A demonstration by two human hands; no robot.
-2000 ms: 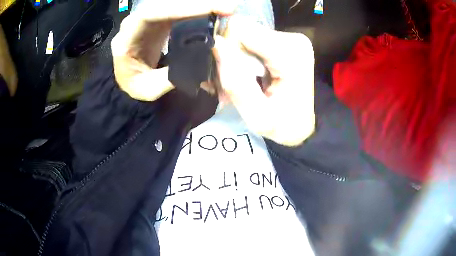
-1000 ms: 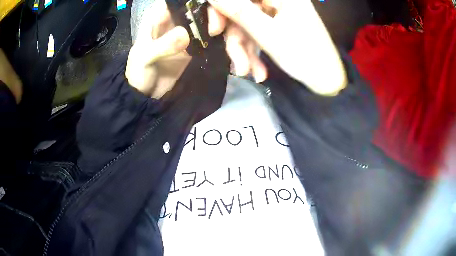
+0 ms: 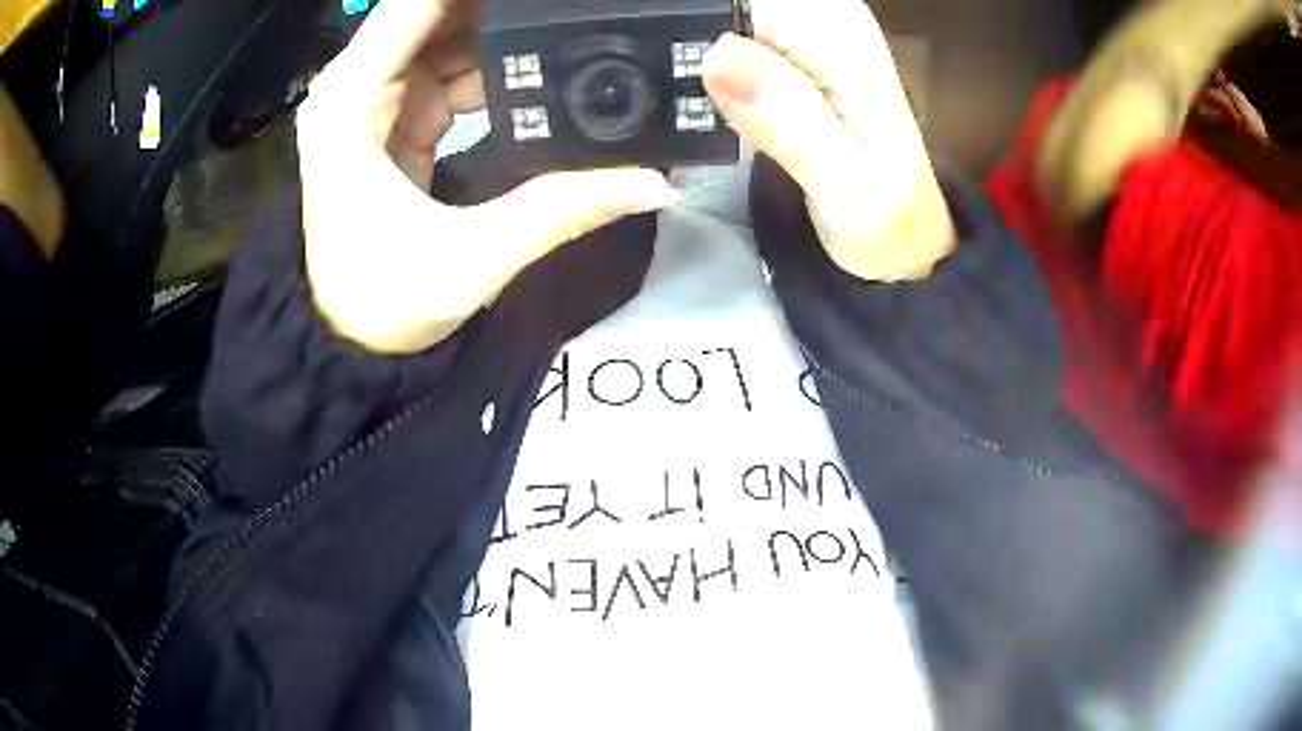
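A black camera unit point(image 3: 611, 89) is held at the top middle, its front face towards me. A dark round lens sits in its centre, with whitish square LEDs on either side. My left hand point(image 3: 414, 214) grips its left side, with the thumb along the bottom edge. My right hand point(image 3: 835, 136) grips its right side, with the thumb on the front face by the right-hand LEDs. The back of the unit is hidden, and its top is near the picture's upper edge.
A neighbouring person's red sleeve point(image 3: 1199, 286) and blurred hand point(image 3: 1121, 122) are at the right. Dark cables with a white tip point(image 3: 150, 117) hang at the upper left. A yellow bench edge point(image 3: 29, 20) shows at the top left corner.
The camera unit has turned from edge-on to face-on, so its lens and LEDs now show. Both my hands have shifted their grip on it. The neighbour's hand has come into view at the right.
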